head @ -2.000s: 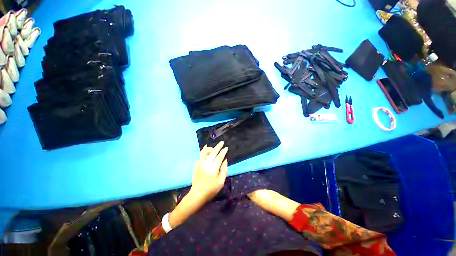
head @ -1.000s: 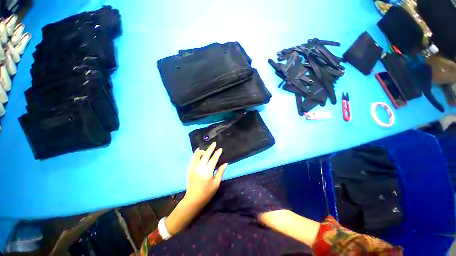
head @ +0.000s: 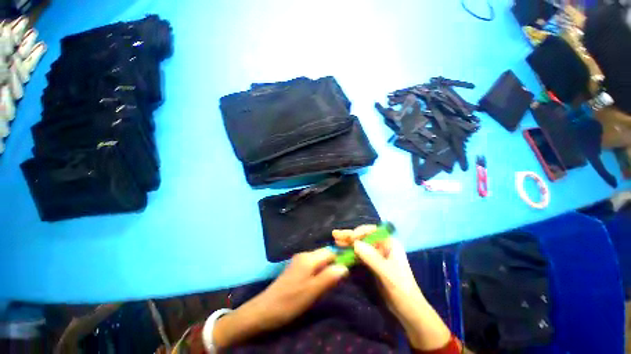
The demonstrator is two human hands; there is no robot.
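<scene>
A black pouch (head: pixel 304 221) lies flat on the blue table at its front edge, with a narrow black strap (head: pixel 311 195) across its upper part. My left hand (head: pixel 308 276) and my right hand (head: pixel 380 259) meet over the pouch's lower right part. Both hold a bright green-handled tool (head: pixel 363 245), slanted up to the right. Its tip is blurred, and the fingers cover part of it.
A pile of black pouches (head: pixel 287 121) lies just behind. An overlapping row of pouches (head: pixel 90 180) is at left. Right are a strap heap (head: pixel 436 128), red snips (head: pixel 481 178), a tape roll (head: pixel 533 189) and a reddish-edged phone (head: pixel 545 153). A blue bin (head: pixel 581 269) stands below the edge.
My left hand has left the strap end and moved right to the green tool. My right hand has come up from the lap. The green tool has come into view between both hands.
</scene>
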